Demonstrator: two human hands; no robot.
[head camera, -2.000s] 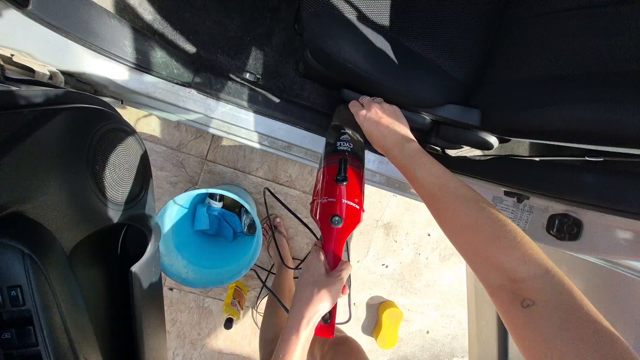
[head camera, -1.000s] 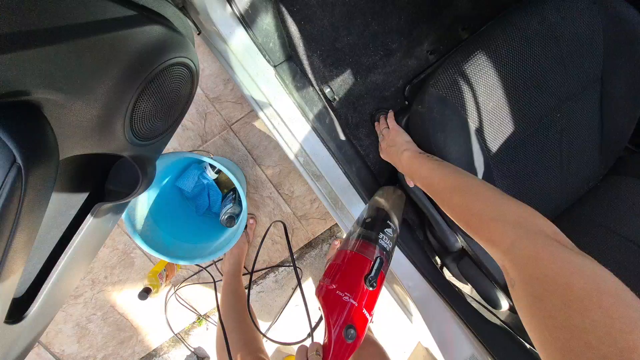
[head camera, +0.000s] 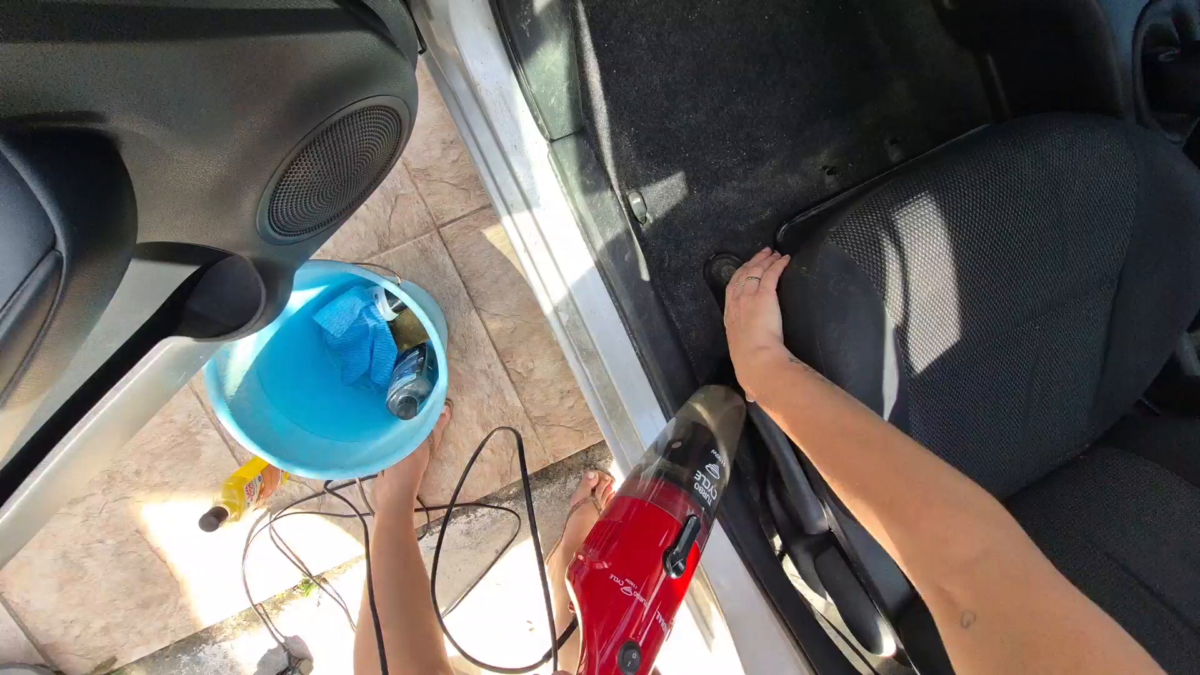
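Observation:
My right hand (head camera: 757, 314) rests on the front corner of the dark fabric car seat (head camera: 994, 281), its fingers extended beside a round black fitting (head camera: 722, 268) and holding nothing that shows. Below my wrist, the clear nozzle of a red handheld vacuum cleaner (head camera: 633, 562) points into the narrow space between the seat and the door sill (head camera: 572, 300). The vacuum's handle runs off the bottom edge of the view, and my left hand cannot be made out there.
An open car door (head camera: 206, 103) is at left. Under it, a blue bucket (head camera: 272, 412) holds a blue cloth (head camera: 361, 337) and bottles. A yellow bottle (head camera: 246, 487) lies on the tiles. A looped black cord (head camera: 525, 469) hangs near my feet. Dark carpet (head camera: 731, 122) covers the car floor.
My right hand has left the vacuum's nozzle end and is at the seat's front corner. My left hand, earlier on the vacuum's handle, is out of view. The view has turned.

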